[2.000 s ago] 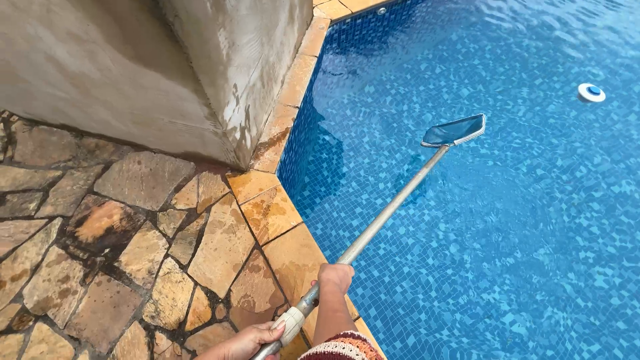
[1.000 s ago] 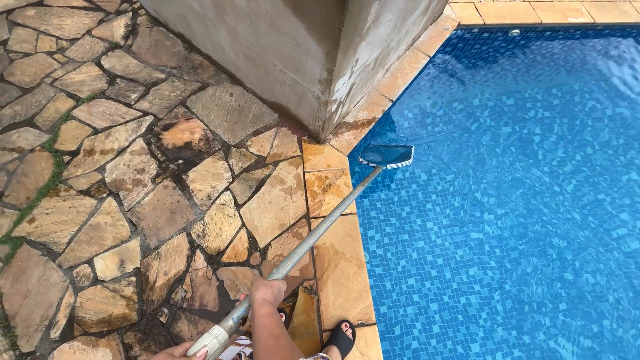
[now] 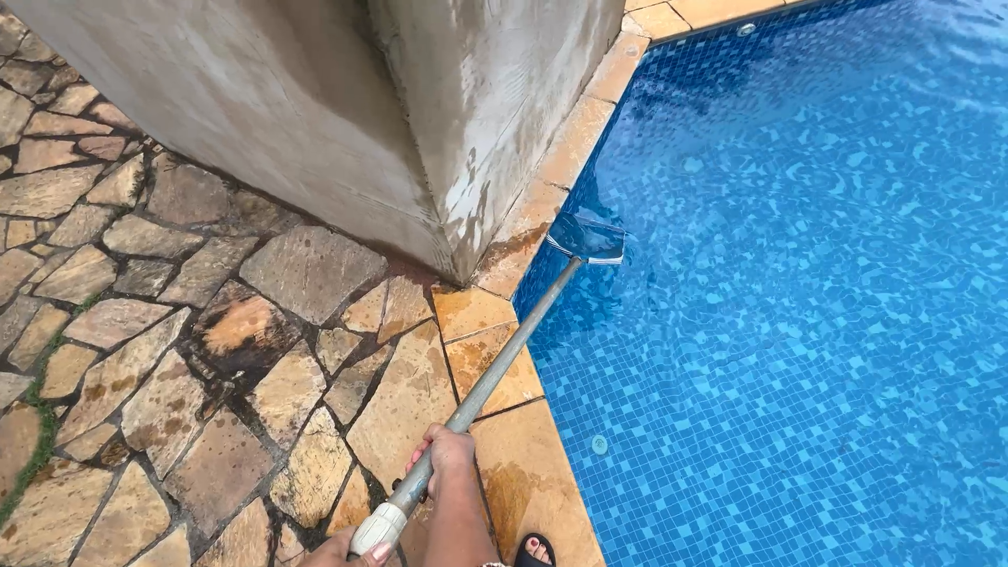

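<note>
My right hand (image 3: 447,455) is closed around the grey telescopic pole (image 3: 512,354) of a pool skimmer. Lower down at the bottom edge, my left hand (image 3: 346,550) grips the pole at its white plastic collar (image 3: 380,528); part of this hand is cut off by the frame. The pole runs up and to the right across the stone coping. At its far end, the blue skimmer net (image 3: 589,236) with a pale frame lies in the pool water close to the tiled wall, near the corner of the concrete wall.
A wet-stained concrete wall (image 3: 315,118) rises at the upper left, its corner meeting the coping. Irregular stone paving (image 3: 220,465) spreads over the left. The blue-tiled pool (image 3: 787,315) fills the right side. A foot in a black sandal (image 3: 535,550) stands on the stone coping (image 3: 528,472).
Two seconds ago the net was farther out over the pool; it is now beside the pool's edge. Both hands keep their hold on the pole. The view has shifted.
</note>
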